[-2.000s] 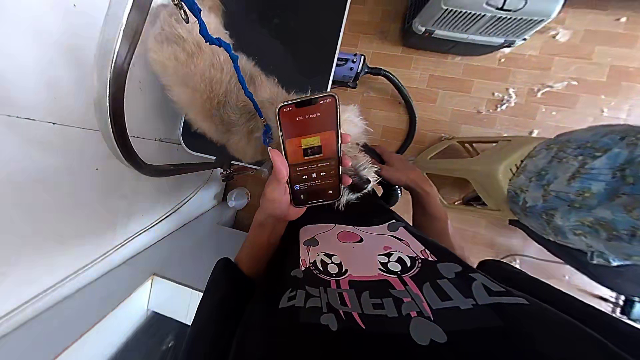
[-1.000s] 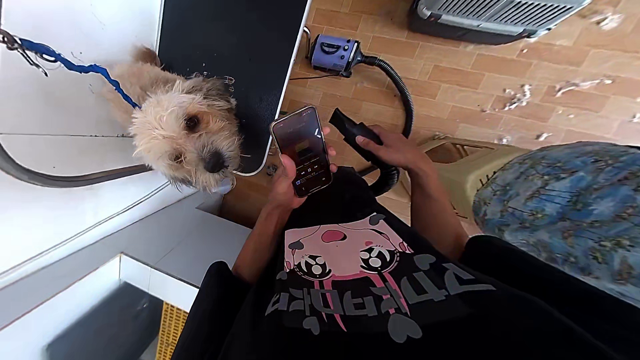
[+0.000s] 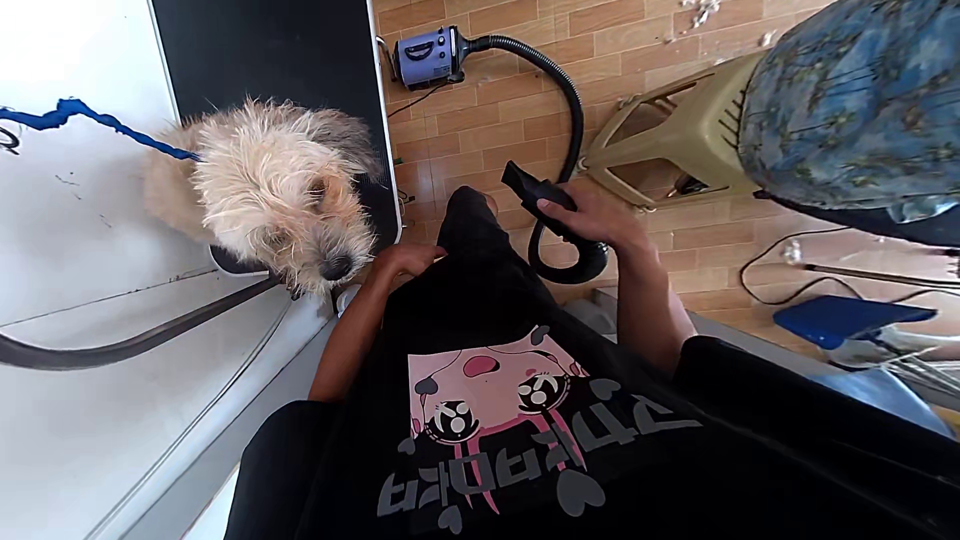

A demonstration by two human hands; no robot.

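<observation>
My right hand [image 3: 592,217] grips the black nozzle [image 3: 534,189] of a pet dryer, its flat tip pointing up and left. A ribbed black hose [image 3: 551,67] runs from the nozzle to the purple dryer body [image 3: 426,58] on the floor. At the front of the black clothing my left hand [image 3: 411,259] rests by the thigh, its fingertips partly hidden; no phone shows in it. Close to its left, a shaggy cream dog [image 3: 277,187] is on the black grooming table [image 3: 262,52], head over the table's end, with a blue braided lead [image 3: 97,116] at its neck.
A beige plastic stool [image 3: 675,142] stands at the right beside a blue patterned cloth cover [image 3: 855,105]. Tufts of fur [image 3: 703,10] lie on the tiled floor. A curved metal grooming arm [image 3: 135,346] crosses the lower left. A blue dustpan [image 3: 851,319] sits at the right.
The phone that my left hand held up is out of sight, and that hand has lowered to the clothing. My right hand, earlier by the dog's fur, now holds the nozzle away from it.
</observation>
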